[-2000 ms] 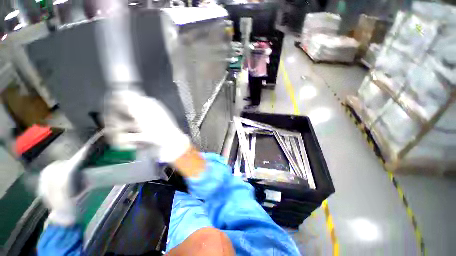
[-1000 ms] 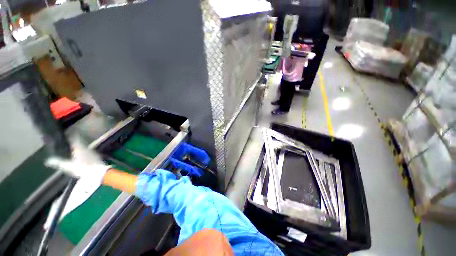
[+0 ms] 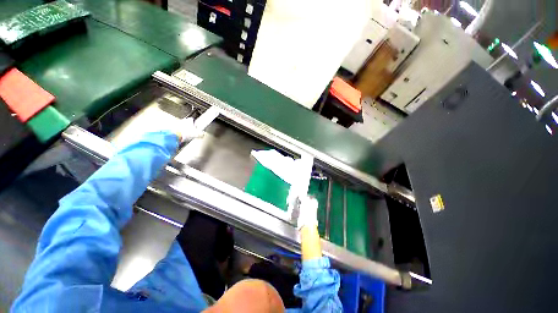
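Observation:
A silver board frame [image 3: 235,191] lies over the conveyor, between its long metal rails [image 3: 263,129]. My left hand [image 3: 188,129], in a white glove, grips its left crossbar [image 3: 211,117]. My right hand [image 3: 307,212], also gloved, is closed at the near end of the pale right crossbar [image 3: 302,177]. The fingers of both hands are small and partly blurred. A crumpled white cloth [image 3: 274,164] lies on the green surface [image 3: 266,186] beside the right crossbar.
A dark grey machine cabinet [image 3: 483,183] stands at the right, over the conveyor's end. A green-topped bench [image 3: 116,61] at the left holds an orange sheet [image 3: 24,93] and a wrapped green stack [image 3: 43,24]. Blue bins [image 3: 370,294] sit below the near rail.
The view has swung left from the aisle and black bin to the conveyor. Both hands now show on the frame over the rails; one second ago only one gloved hand showed clearly.

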